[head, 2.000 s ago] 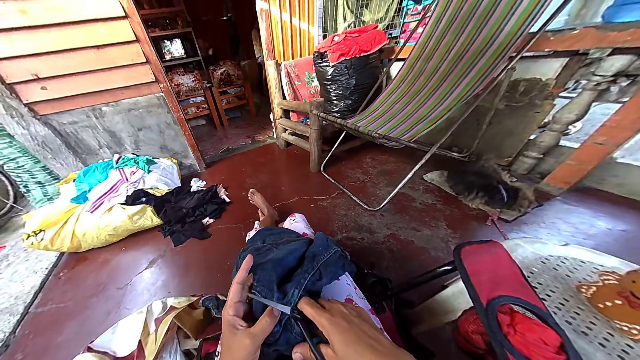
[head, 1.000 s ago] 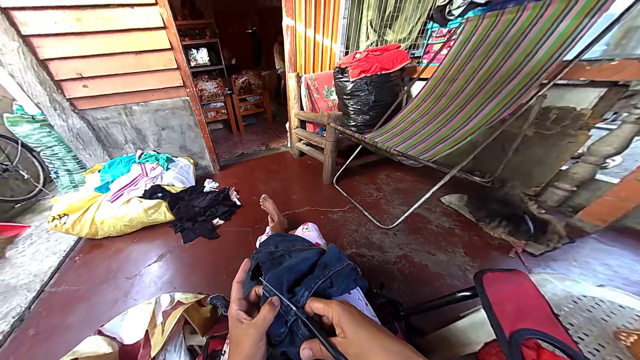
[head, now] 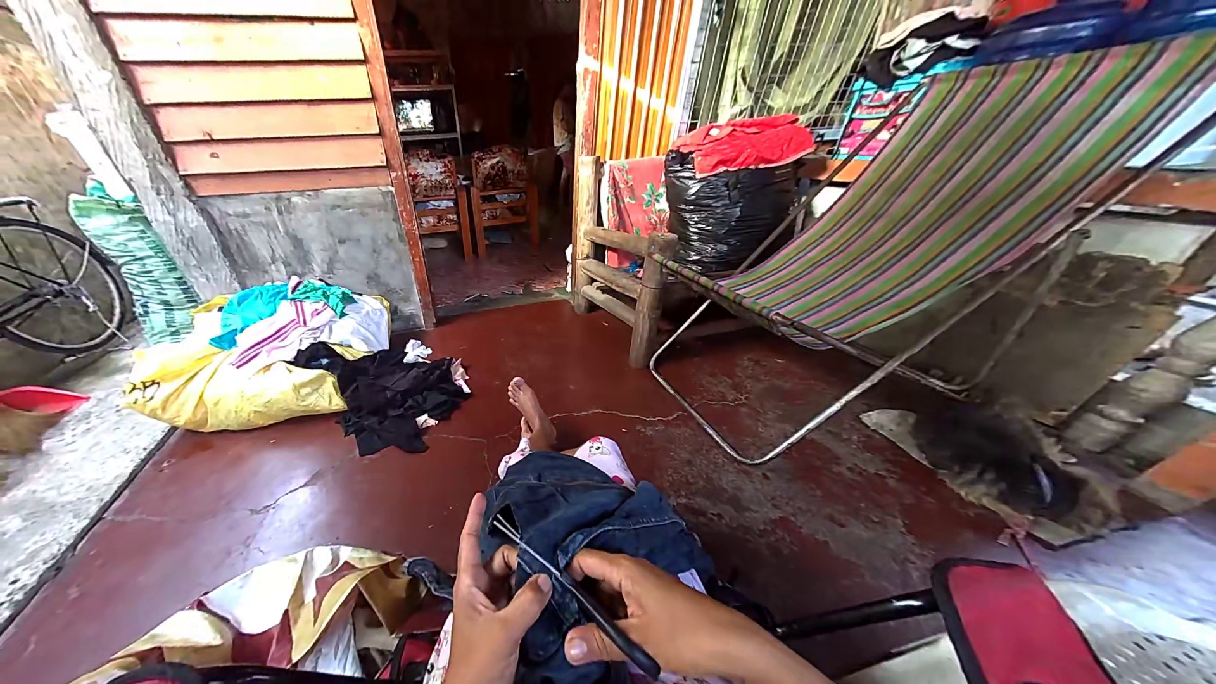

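Dark blue denim cloth point(head: 608, 518) lies bunched over the person's lap. My left hand point(head: 494, 598) holds its left edge, thumb and fingers on the fabric. In my right hand point(head: 655, 608) is a slim tool with a dark handle point(head: 608, 617) and a thin metal end, probably scissors or tweezers; the metal end lies over the denim close to my left fingers. A bare foot point(head: 532, 413) shows beyond the cloth.
A yellow sack point(head: 247, 394) with clothes and a black garment point(head: 385, 394) lie on the red floor. A striped sling chair point(head: 912, 209) stands right, near a furry animal point(head: 997, 461) on a mat. Patterned cloth point(head: 285, 608) is at lower left; a red-padded armrest point(head: 1016, 627) at lower right.
The tool in my right hand has turned, its metal end now pointing up and left over the denim. The view has shifted somewhat.
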